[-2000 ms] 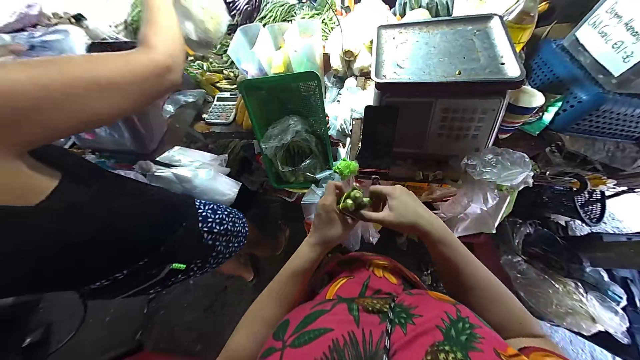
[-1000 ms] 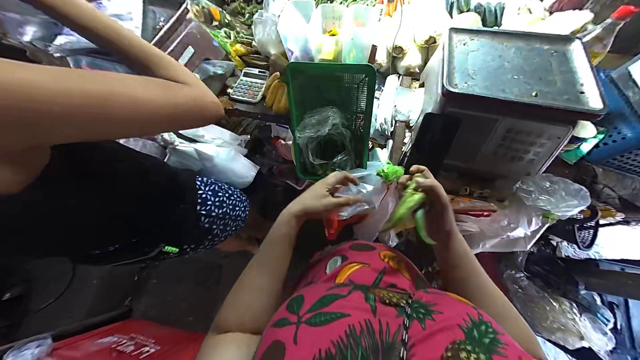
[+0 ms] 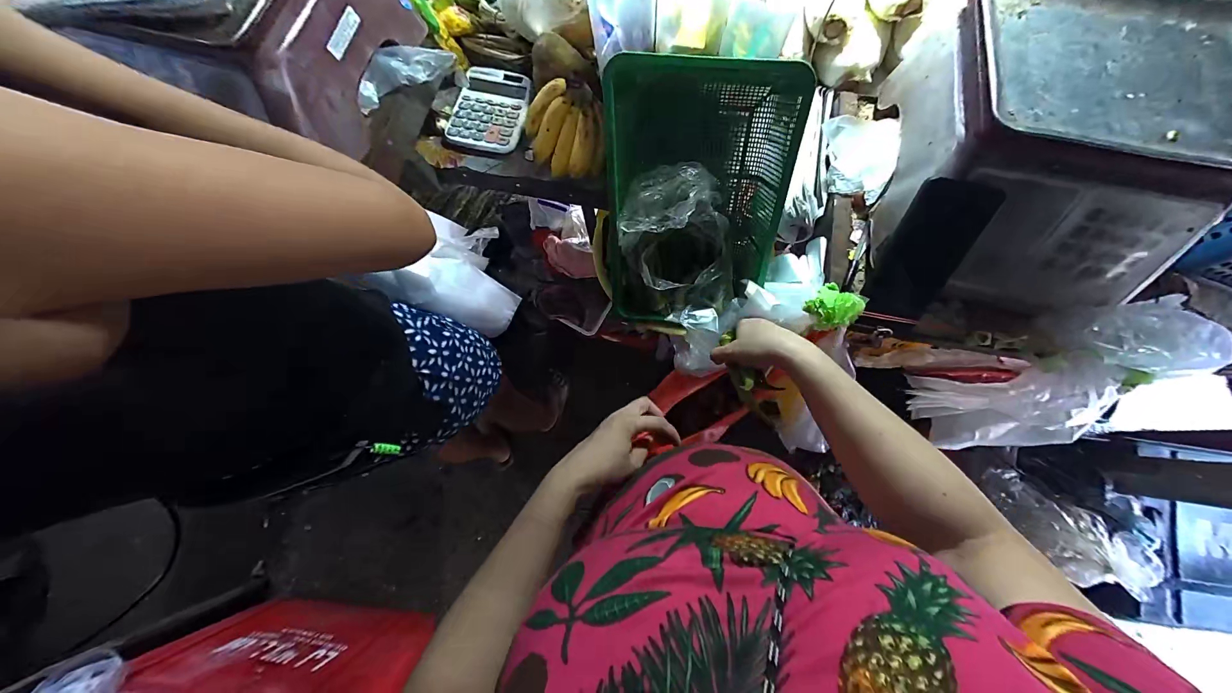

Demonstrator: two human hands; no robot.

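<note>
My left hand [image 3: 621, 443] is closed on the edge of a red plastic bag [image 3: 685, 387] in front of my lap. Its mouth hangs spread between my hands. My right hand [image 3: 756, 346] is over the bag's far right side, fingers pointing left, with greenish produce [image 3: 756, 380] partly hidden beneath it; whether it grips this I cannot tell. Bright green leafy lettuce [image 3: 834, 306] shows just right of that hand, by whitish plastic bags. Right beyond my hands a green plastic basket [image 3: 616, 192] holds a clear plastic bag [image 3: 674, 231].
A calculator [image 3: 488, 111] and bananas [image 3: 568, 130] lie left of the basket. A weighing scale [image 3: 1068, 207] with a metal tray stands at right. Another person's arm [image 3: 212, 183] reaches in at left. A red container [image 3: 289, 650] is at lower left; plastic bags [image 3: 1020, 404] lie at right.
My left hand has gone from clear plastic to the red bag. The green produce my right hand held up has moved down to the bag. The view has shifted closer to the basket.
</note>
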